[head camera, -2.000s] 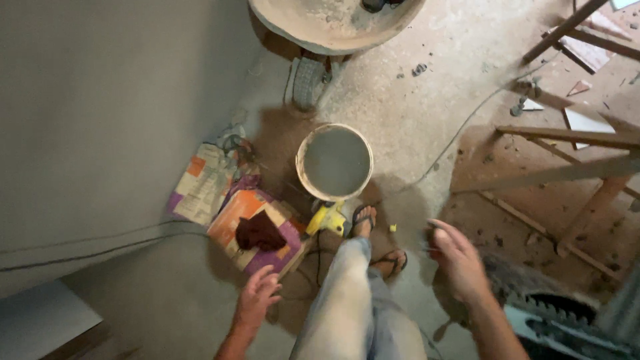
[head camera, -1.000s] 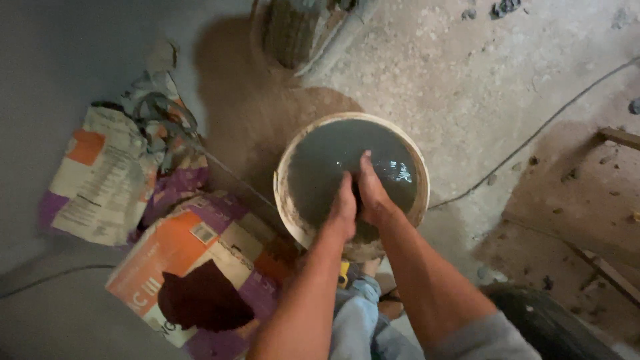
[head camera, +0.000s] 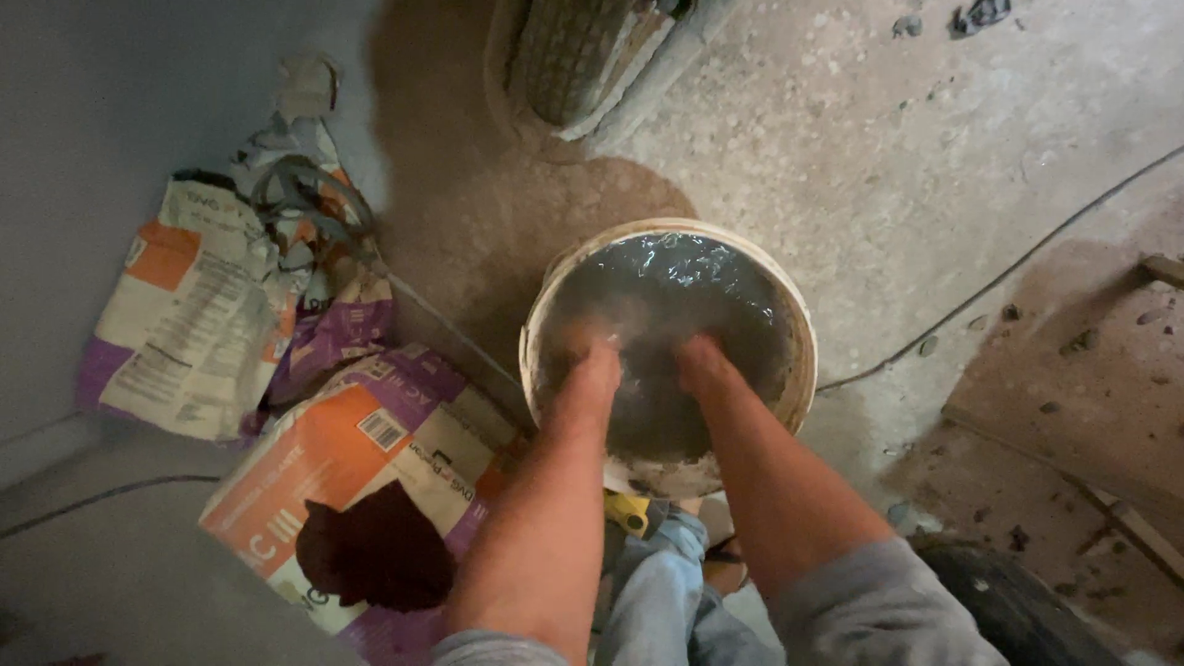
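Both my hands are down in a round plastic bucket (head camera: 805, 370) of cloudy grey water (head camera: 657, 416). My left hand (head camera: 592, 338) is under the surface near the bucket's left side, blurred by the murky water. Apart from it, my right hand (head camera: 698, 356) is sunk past the wrist a little right of the middle. The fingers of both are hidden, so whether they hold anything cannot be seen. Ripples glint along the far part of the water. Below the bucket's near rim, part of a yellow tool or object (head camera: 627, 513) shows beside my legs.
A paper bag of powdered building material (head camera: 314, 462) with a dark brown cloth or scrap (head camera: 379, 546) on it lies at left, near torn bags (head camera: 194, 314). A wheel (head camera: 573, 55) stands beyond the bucket. A cable (head camera: 1017, 268) crosses the floor at right, near wooden pieces (head camera: 1128, 527).
Two seconds ago my hands were apart, outside the bucket. One second ago they were close together over the water; now they are in it and further apart. The view has moved nearer the bucket.
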